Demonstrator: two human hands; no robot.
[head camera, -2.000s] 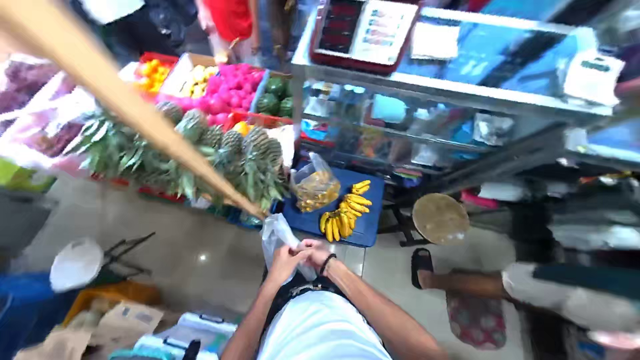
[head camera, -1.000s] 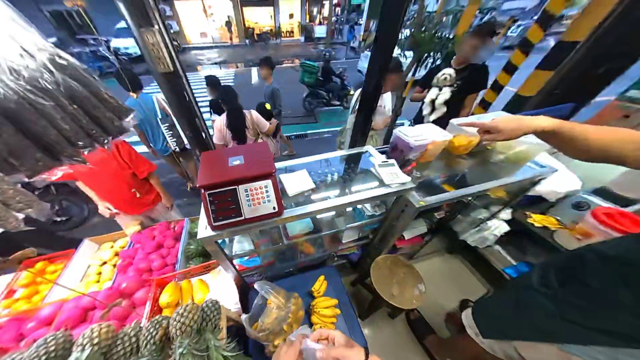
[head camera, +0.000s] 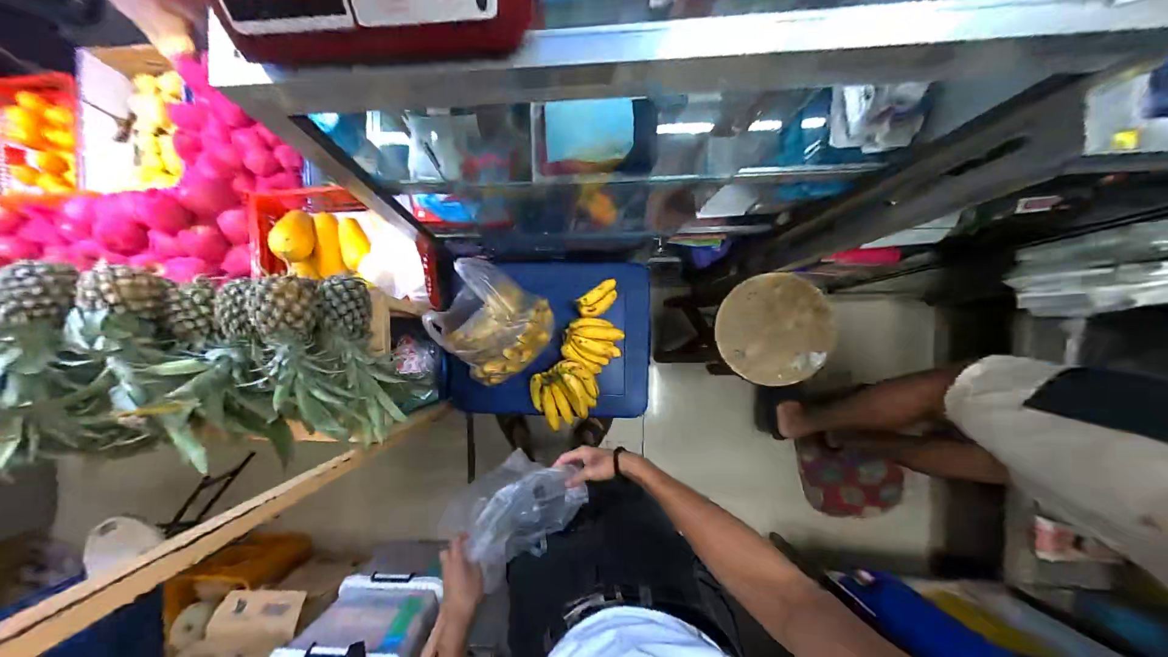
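Between my hands a clear plastic bag (head camera: 520, 506) is spread out in front of my lap. My left hand (head camera: 461, 573) grips its lower left side. My right hand (head camera: 591, 464), with a dark band at the wrist, pinches the bag's upper right edge. Just beyond, a blue plastic table (head camera: 630, 383) carries small bunches of yellow bananas (head camera: 568, 391) on its right half. Left of them stands a clear plastic bag of yellow fruit pieces (head camera: 502, 333), its handles loose; what exactly the pieces are is hard to tell.
Pineapples (head camera: 283, 306), pink dragon fruit (head camera: 214, 210) and mangoes (head camera: 319, 239) lie on the left stand. A glass display case (head camera: 593, 137) spans the far side. At right are a round stool (head camera: 776, 328) and a seated person's legs (head camera: 876, 420). Lidded plastic boxes (head camera: 374, 616) sit lower left.
My hands have moved apart and the plastic bag, bunched between them before, is now spread wider. The view has tilted down sharply from the street since one second ago.
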